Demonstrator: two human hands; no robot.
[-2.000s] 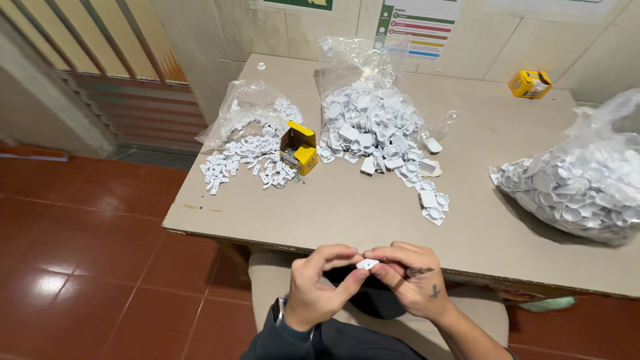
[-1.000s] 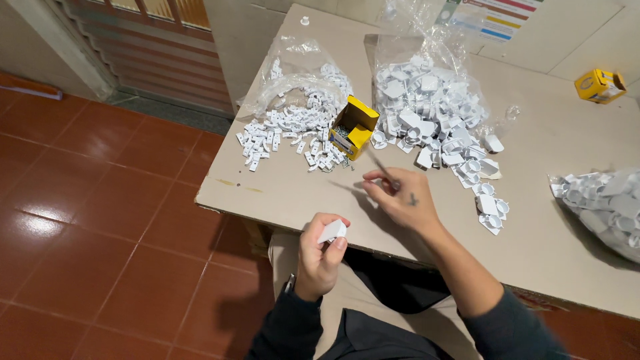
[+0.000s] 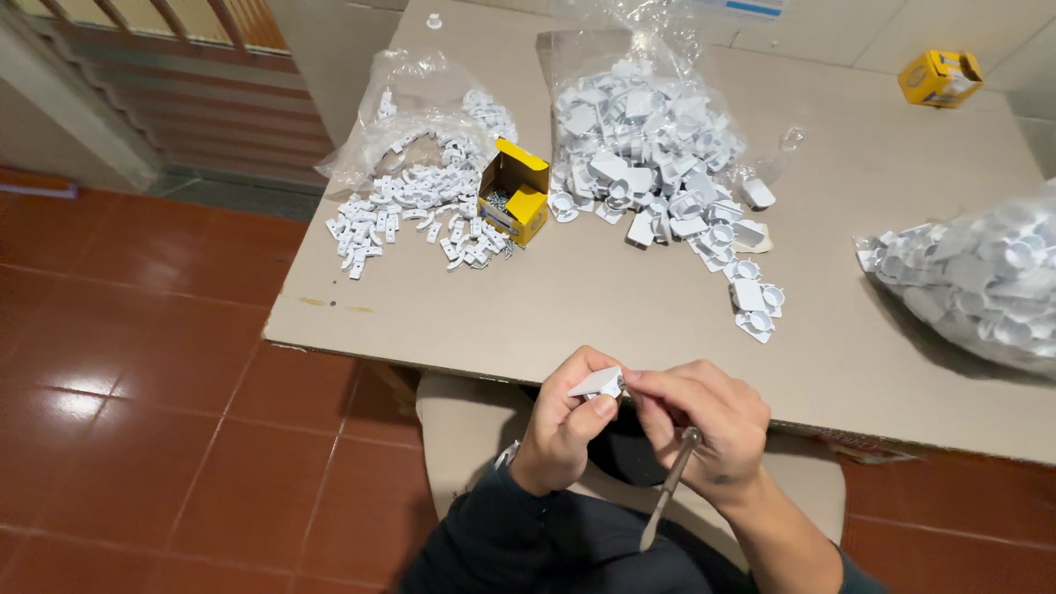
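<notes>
My left hand (image 3: 569, 421) grips a white plastic part (image 3: 598, 384) with a flat face, in front of the table's near edge. The fingertips of my right hand (image 3: 709, 421) touch that part's right end, where a small metal screw seems to be pinched. A screwdriver (image 3: 670, 487) is held in the same hand, its shaft slanting down toward my lap. On the table (image 3: 495, 313) stands an open yellow cardboard box (image 3: 516, 198) of screws, with small white plastic clips (image 3: 412, 190) to its left and larger white plastic parts (image 3: 660, 157) to its right.
A clear plastic bag (image 3: 982, 280) full of white parts lies at the right. Another yellow box (image 3: 940, 78) stands by the tiled wall. A clear bag (image 3: 421, 82) lies around the small clips. A chair seat (image 3: 470, 421) shows under the table's front edge.
My right hand has come back from near the open yellow box to the part in my left hand. The screwdriver now points down toward my lap.
</notes>
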